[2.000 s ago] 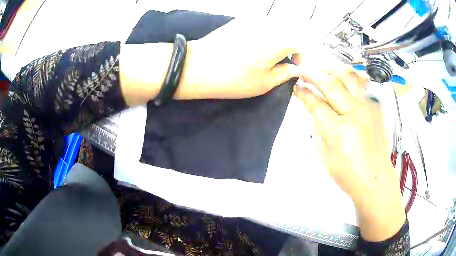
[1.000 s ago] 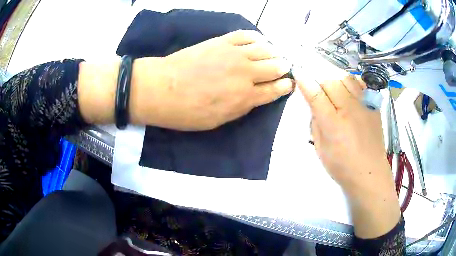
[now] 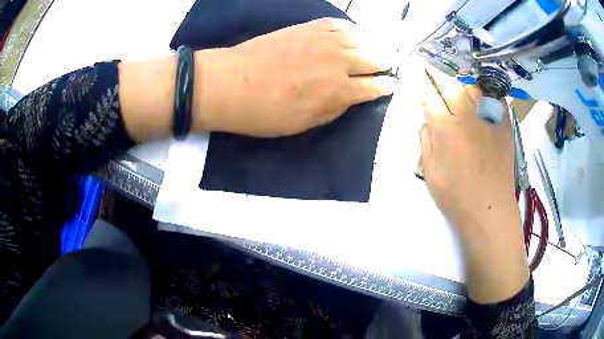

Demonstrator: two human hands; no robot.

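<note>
A dark panel lies on white fabric on the machine table. My left hand lies flat across the dark panel, fingertips at its right edge near the needle area; a dark bangle is on the wrist. My right hand rests on the white material just right of the panel, fingers pointing up towards the machine, holding nothing that I can see. The sewing machine stands at the upper right. Its needle and presser foot are washed out by glare.
Scissors with dark red handles and a thin silver tool lie right of my right hand. A ruler scale runs along the table's front edge. A blue object is below the table at left.
The dark panel and white fabric have moved up, away from me. My left hand has moved up with them and lies flatter across the panel than at first. My right hand's fingers have spread slightly.
</note>
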